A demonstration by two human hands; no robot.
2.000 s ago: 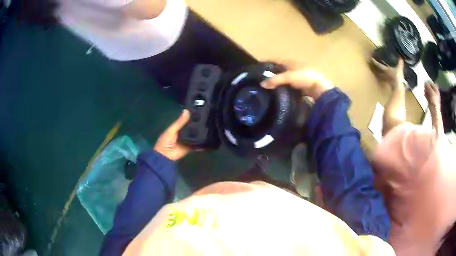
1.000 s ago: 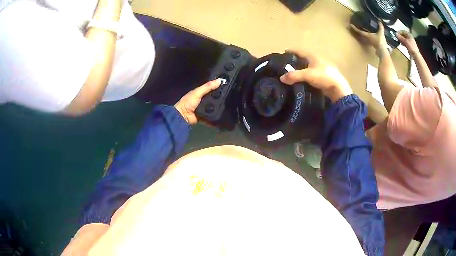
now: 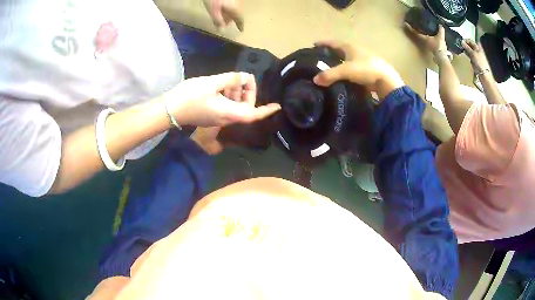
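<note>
A black fan unit (image 3: 304, 104) with pale curved marks and lettering on its round head is held in front of me at the bench edge. My right hand (image 3: 358, 71) grips the rim at the upper right, thumb on the front ring. My left hand (image 3: 207, 139) is at the base's lower left, mostly hidden behind a co-worker's forearm. The co-worker's hand (image 3: 226, 101) reaches across the base, one finger at the left side of the head. It hides most of the control panel.
A co-worker in a white top stands at the left; their other hand (image 3: 224, 13) is over the cardboard bench (image 3: 281, 23). At the right, a person in pink handles a dark part beside black fan units (image 3: 449, 9). A white paper (image 3: 432, 88) lies there.
The left co-worker's arm has come in across the base, covering my left hand and the panel. The fan unit has moved slightly up and left in view. My right hand still grips the rim.
</note>
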